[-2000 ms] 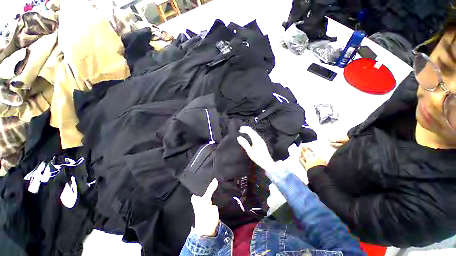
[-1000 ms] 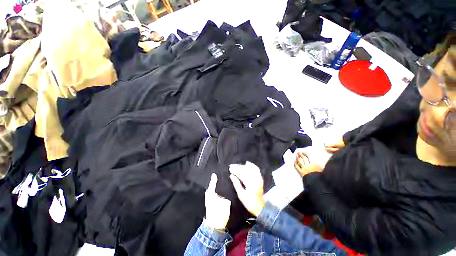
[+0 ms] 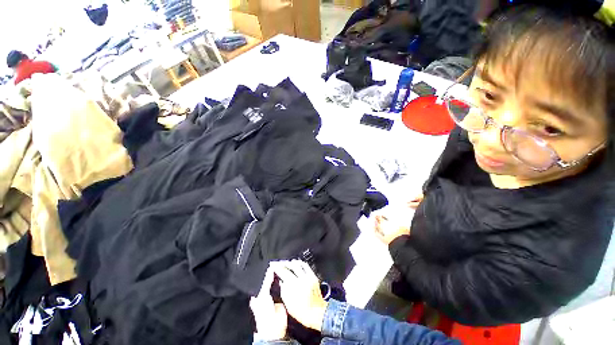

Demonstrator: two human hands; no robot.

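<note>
A large heap of black garments (image 3: pixel 155 222) with thin white trim lines lies on the white table in front of me. My left hand (image 3: pixel 268 311) and my right hand (image 3: pixel 300 291) are close together at the near edge of the heap, low in the view. Their fingers bend around the black cloth between them and hold it. A small whitish ring shows beside my right hand. What exactly lies under the fingers is hidden.
A person in black (image 3: pixel 499 229) sits at the right, hands on the table. A red disc (image 3: pixel 429 115), a blue can (image 3: pixel 402 90), a phone (image 3: pixel 376 121) and clear plastic bags (image 3: pixel 391 169) lie on the table (image 3: pixel 283 59). Tan garments (image 3: pixel 74 141) are heaped left.
My hands have moved closer together and lower towards me, onto the cloth at the near edge. The camera view has lifted, showing more background, and the seated person's face has turned towards me.
</note>
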